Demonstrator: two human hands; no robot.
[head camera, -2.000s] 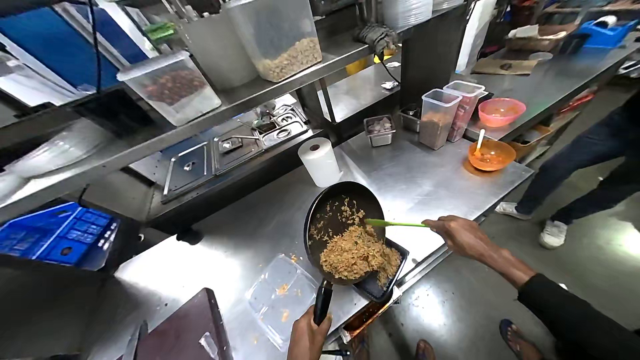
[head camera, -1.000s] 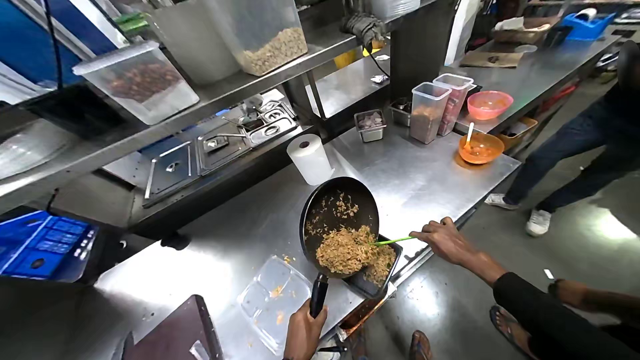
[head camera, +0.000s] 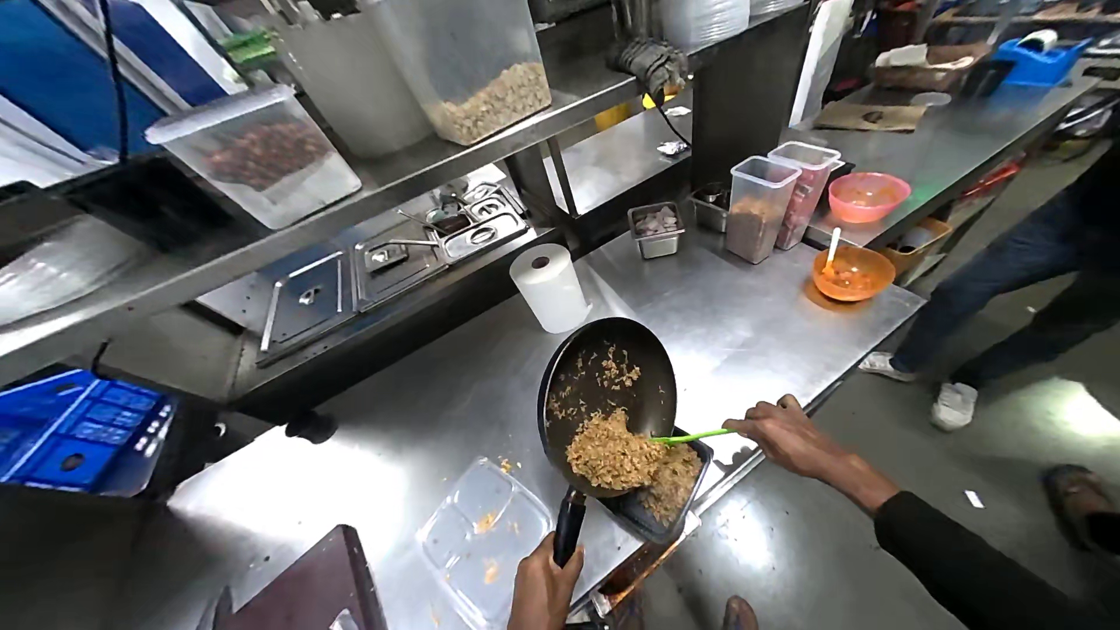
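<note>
My left hand (head camera: 544, 584) grips the black handle of a dark frying pan (head camera: 652, 376), which is tilted over a black plastic tray (head camera: 652, 528). Fried rice (head camera: 612, 451) lies in the lower part of the pan, with grains stuck higher up. More of it fills the tray below. My right hand (head camera: 792, 442) holds a green utensil (head camera: 700, 435), whose far end touches the rice at the pan's right rim. Left of the pan handle lies a clear compartmented plastic lid or tray (head camera: 455, 534) with food bits on it.
A white paper roll (head camera: 549, 289) stands behind the pan. Farther right are an orange bowl (head camera: 862, 289), a pink bowl (head camera: 866, 194), tall plastic containers (head camera: 759, 210) and a steel tin (head camera: 656, 245). A brown board (head camera: 306, 586) is at lower left. A person (head camera: 997, 297) stands beyond the counter.
Both hands keep their grips, and the pan stays tilted over the black tray. The rice heap in the tray shows more to the right of the pan than two seconds ago.
</note>
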